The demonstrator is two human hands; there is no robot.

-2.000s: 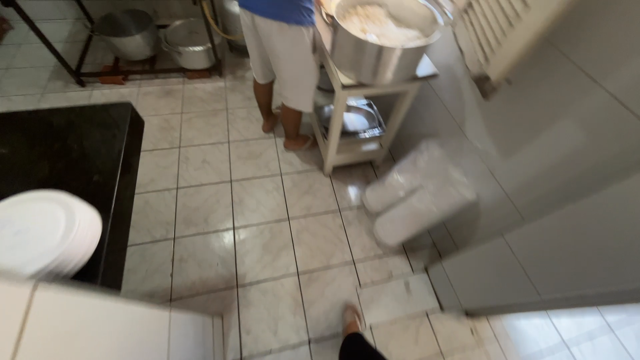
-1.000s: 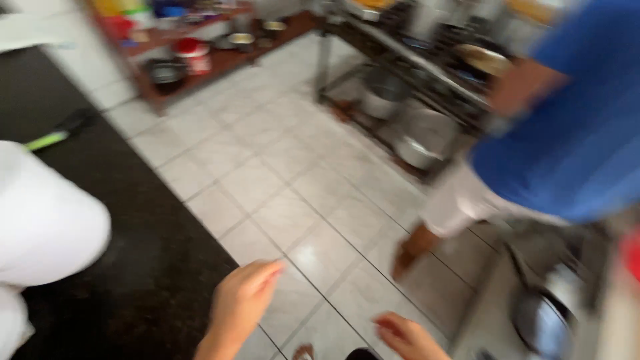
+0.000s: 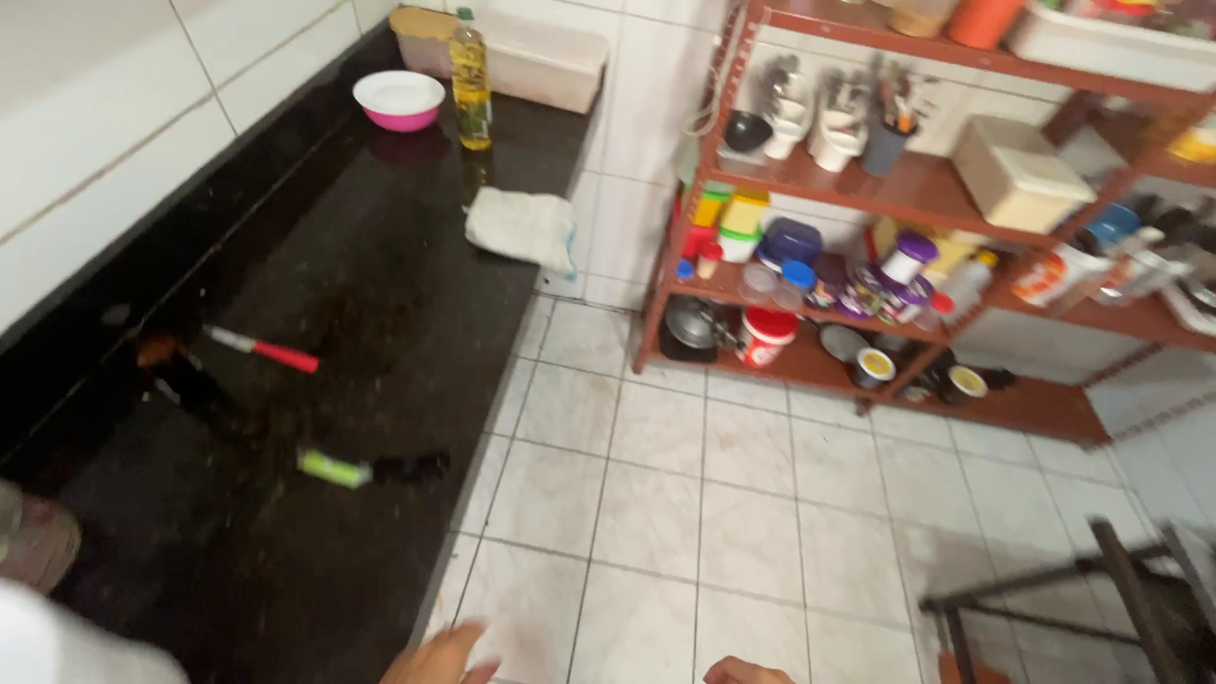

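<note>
My left hand [image 3: 445, 655] is at the bottom edge of the view, beside the front edge of a black stone counter [image 3: 380, 551], with nothing seen in it. To its right, over the tiled floor, my right hand [image 3: 748, 671] is mostly cut off by the frame. On the counter lie a knife with a red handle [image 3: 285, 356] and a blurred utensil with a lime-green part [image 3: 332, 468]. A folded white cloth [image 3: 521, 226] rests at the counter's front edge. Behind it stand a bottle of yellow oil [image 3: 470, 85] and a white and pink bowl [image 3: 399, 100].
Red metal shelves [image 3: 855, 195] hold utensils, containers and pots. A white plastic bin [image 3: 541, 62] stands at the counter's far end. At lower right is a dark metal frame [image 3: 1026, 579]. A blurred white object [image 3: 76, 641] fills the lower left corner.
The view has swung widely, from the low stand and pots to the counter and shelves. The person in the blue shirt is out of view. Both my hands now show lower in the frame.
</note>
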